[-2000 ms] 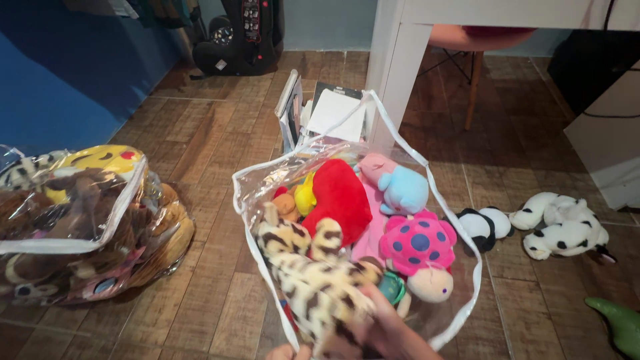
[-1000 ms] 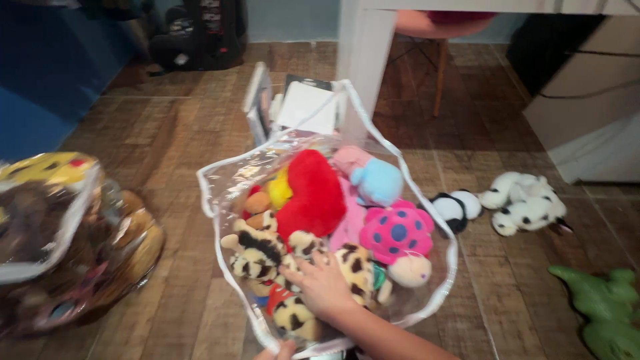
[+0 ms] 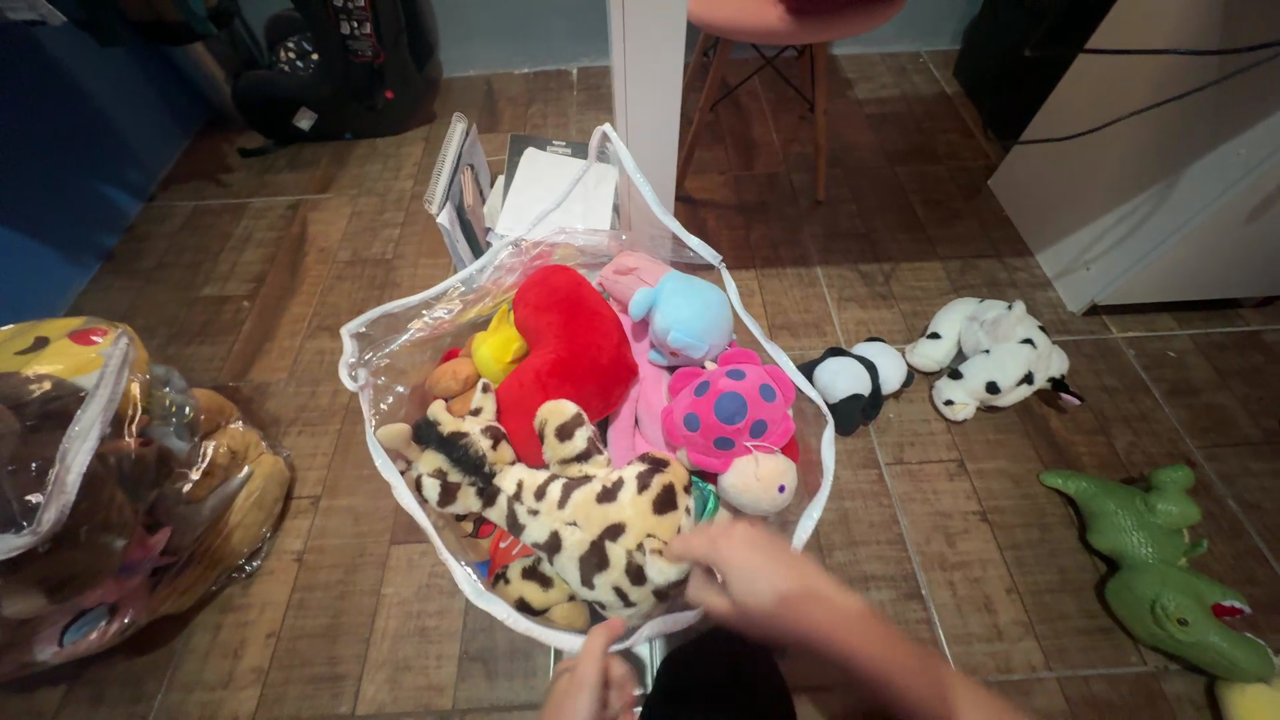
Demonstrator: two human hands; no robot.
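Observation:
A clear plastic bag with white trim (image 3: 395, 478) stands open on the floor. Across its near side lies a plush giraffe (image 3: 600, 510), its head toward the left. My right hand (image 3: 735, 575), slightly blurred, touches the giraffe's rear at the bag's near right; whether it grips the fur I cannot tell. My left hand (image 3: 592, 680) holds the bag's near rim. Behind the giraffe are a red heart plush (image 3: 570, 350), a yellow plush (image 3: 498, 345), a light blue plush (image 3: 688, 318) and a pink plush turtle (image 3: 730, 410) with blue spots.
A second clear bag of plush toys (image 3: 75, 440) sits at the left. On the floor at the right lie a plush panda (image 3: 858, 382), a spotted plush dog or cow (image 3: 990, 358) and a green toy dinosaur (image 3: 1150, 570). Notebooks (image 3: 460, 190) stand behind the bag, beside a white desk leg (image 3: 648, 100).
The giraffe now lies stretched across the near side of the bag. My right hand has moved from the middle of the toys to its rear, at the right.

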